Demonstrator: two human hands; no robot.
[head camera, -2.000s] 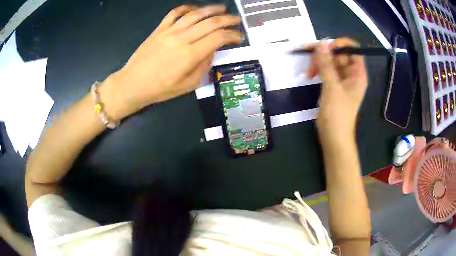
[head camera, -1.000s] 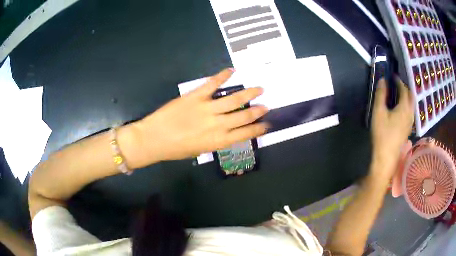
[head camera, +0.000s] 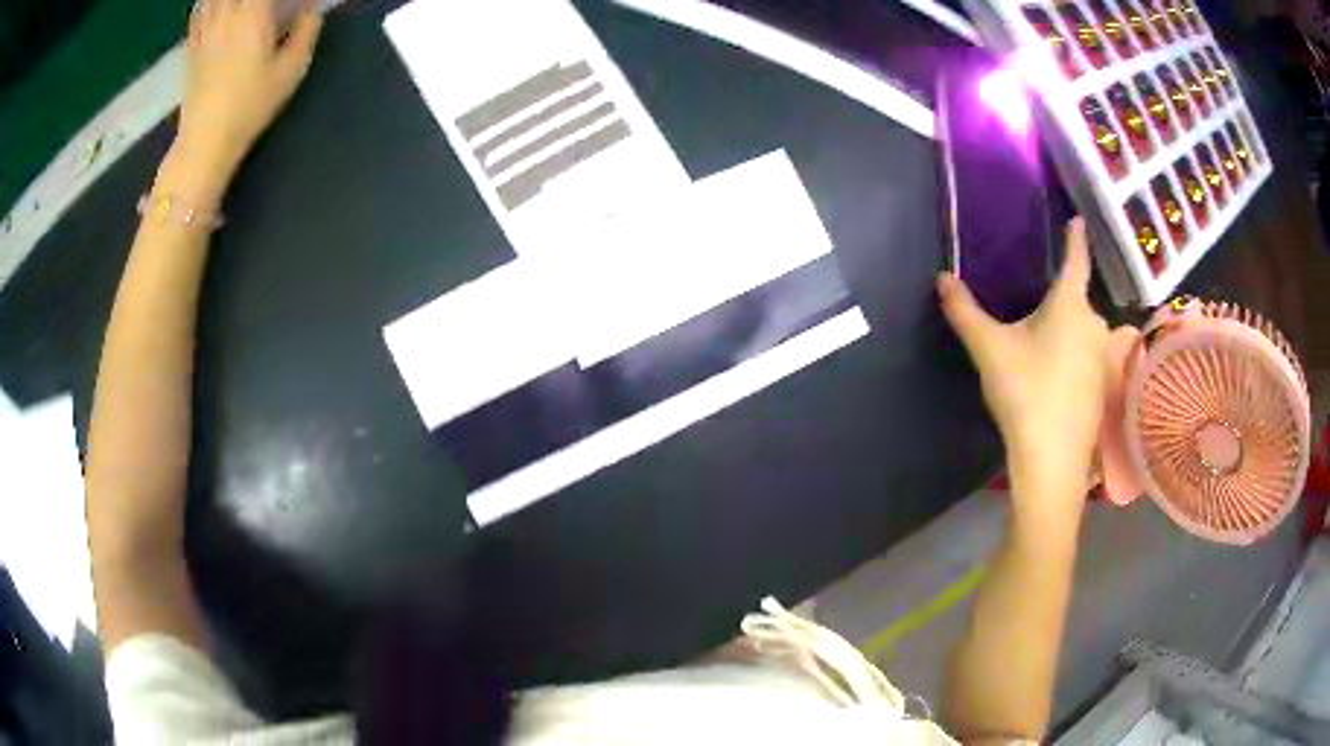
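Observation:
My left hand (head camera: 245, 66) is at the top left, over the pale curved edge, its fingertips close to the top rim. A small pale sliver shows by the fingers; I cannot tell what it is or whether it is held. My right hand (head camera: 1028, 343) is at the right, thumb and a finger on either side of the smartphone's lower end. The smartphone (head camera: 1001, 204) is dark with a bright purple-white glare at its top. The liner sheet (head camera: 656, 382), white with a wide black band, lies in the middle. No tweezers can be made out.
The striped adhesive sheet (head camera: 547, 124) lies above the liner sheet. Loose white sheets (head camera: 44, 503) are at the left edge. A parts tray (head camera: 1116, 226) stands at the upper right, beside the smartphone. A pink fan (head camera: 1218, 437) is below the tray.
The open phone unit is gone from the liner sheet. My left hand has moved from it to the top left. My right hand has gone to the smartphone; the tweezers no longer show. The view has shifted.

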